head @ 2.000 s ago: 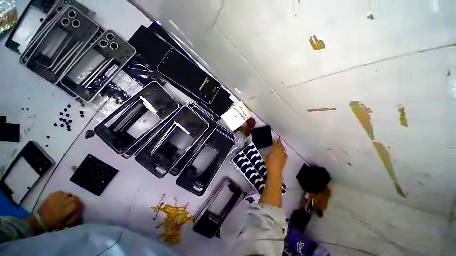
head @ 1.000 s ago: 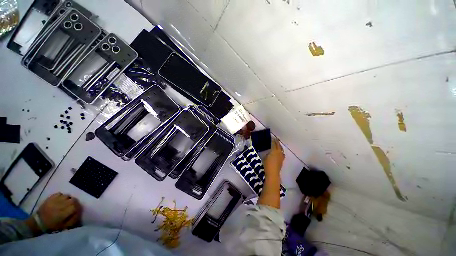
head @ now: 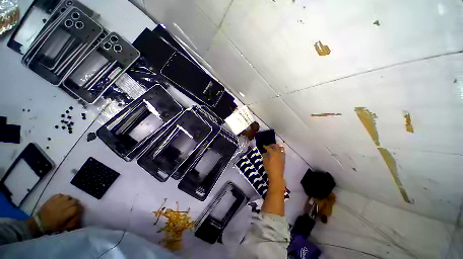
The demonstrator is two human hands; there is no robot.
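Observation:
My right hand [head: 274, 157] reaches over the sticker sheet [head: 250, 166], its fingertips at the lower edge of a small black square [head: 265, 138] near the wall. Whether it grips anything cannot be told. My left hand [head: 60, 212] rests curled on the bench at the lower left; its fingers are mostly hidden. A black sheet of small pads [head: 95, 177] lies just beyond it. A single phone back frame [head: 221, 212] lies left of my right forearm. A tangled pile of gold-coloured parts [head: 173, 220] lies between my arms.
Stacked frames [head: 160, 132] lie along the wall, with more stacks [head: 76, 24] at the upper left. Black flat panels [head: 189, 76] lie behind them. Black dots [head: 66, 120] are scattered at left, near another frame [head: 36, 161]. A purple bundle [head: 303, 248] is at the lower right.
My right hand has moved slightly left and nearer me, from the right side of the small black square to its lower edge. My left hand has barely moved.

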